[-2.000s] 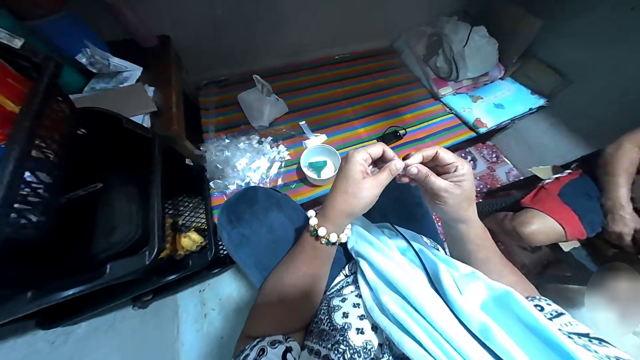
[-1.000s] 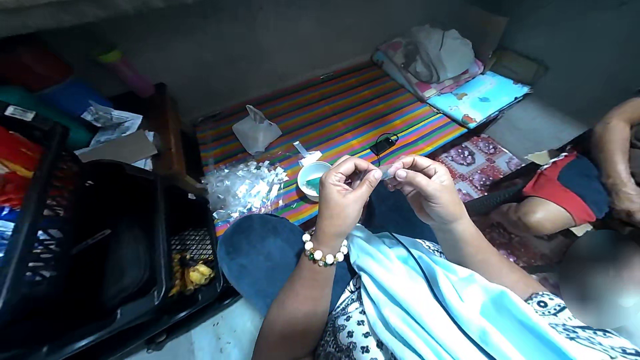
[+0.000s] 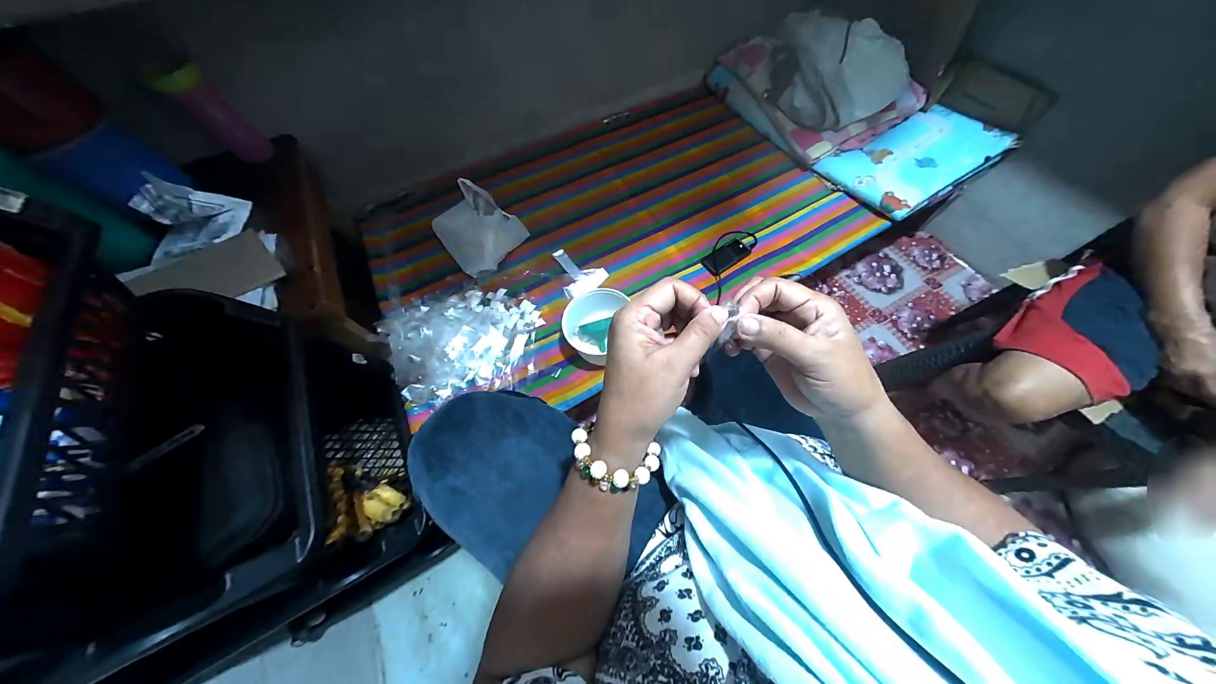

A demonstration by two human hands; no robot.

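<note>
My left hand (image 3: 662,356), with a beaded bracelet at its wrist, and my right hand (image 3: 807,342) meet above my lap. Between their fingertips they pinch a small clear piece (image 3: 730,321), seemingly plastic; its exact kind is too small to tell. Left of my left hand stands a white bowl (image 3: 573,328) with something green and whitish inside. A heap of small clear plastic pieces with white strips (image 3: 465,342) lies farther left on the striped mat (image 3: 636,204).
Behind the heap is a translucent plastic bag (image 3: 480,233). A black device with a cable (image 3: 728,255) lies beyond my hands. Black plastic crates (image 3: 309,446) stand at the left. Folded bedding (image 3: 917,157) is at the back right; another person's arm and knee (image 3: 1021,389) are at the right.
My hands stay together at the fingertips, and the clear piece between them shows more plainly now than two seconds ago. The view has shifted slightly.
</note>
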